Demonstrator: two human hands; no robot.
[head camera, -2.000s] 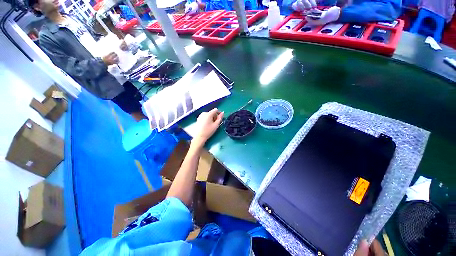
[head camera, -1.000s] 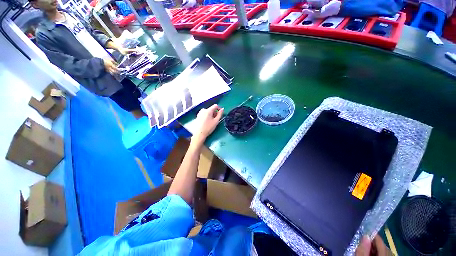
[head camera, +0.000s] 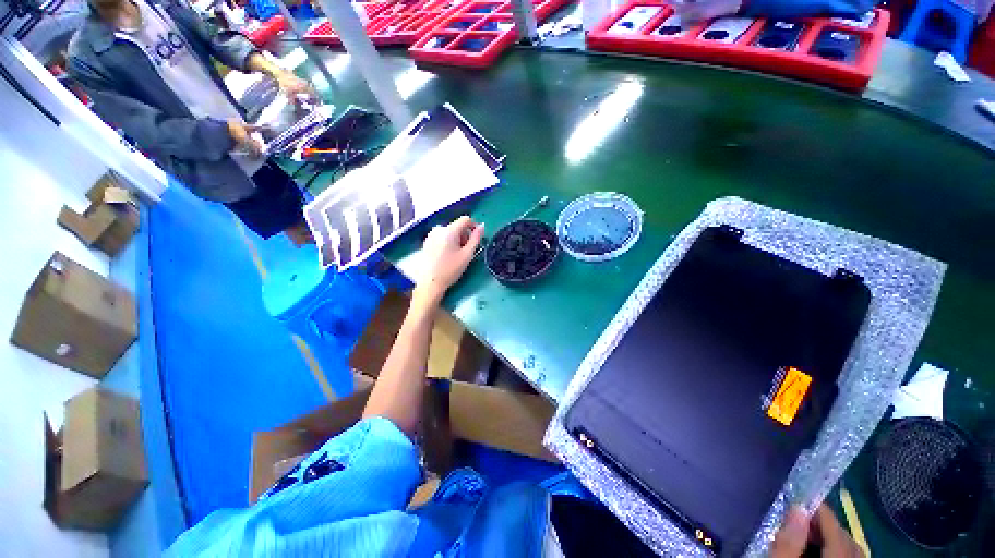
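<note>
A black panel (head camera: 698, 381) with an orange label (head camera: 789, 396), two tabs on its far edge and brass dots on its near edge lies on a silvery bubble-wrap sleeve (head camera: 911, 286). My left hand (head camera: 445, 257) rests at the bench edge, its fingers curled beside a dark bowl of small black parts (head camera: 522, 253). Whether it holds anything is unclear. A thin stick (head camera: 531, 210) shows behind the bowl. My right hand (head camera: 813, 536), cut off by the bottom edge, is at the sleeve's near right edge; its grip is unclear.
A clear round dish (head camera: 599, 227) stands beside the bowl. White sheets with black bars (head camera: 376, 218) lie at the left. A black mesh tray (head camera: 925, 480) is at right. Red trays (head camera: 742, 49) stand across the bench. An open cardboard box (head camera: 496, 420) is below; a person stands at left.
The bench things sit slightly higher in the picture. Both hands stay in nearly the same places. The person at left has leaned further over the papers.
</note>
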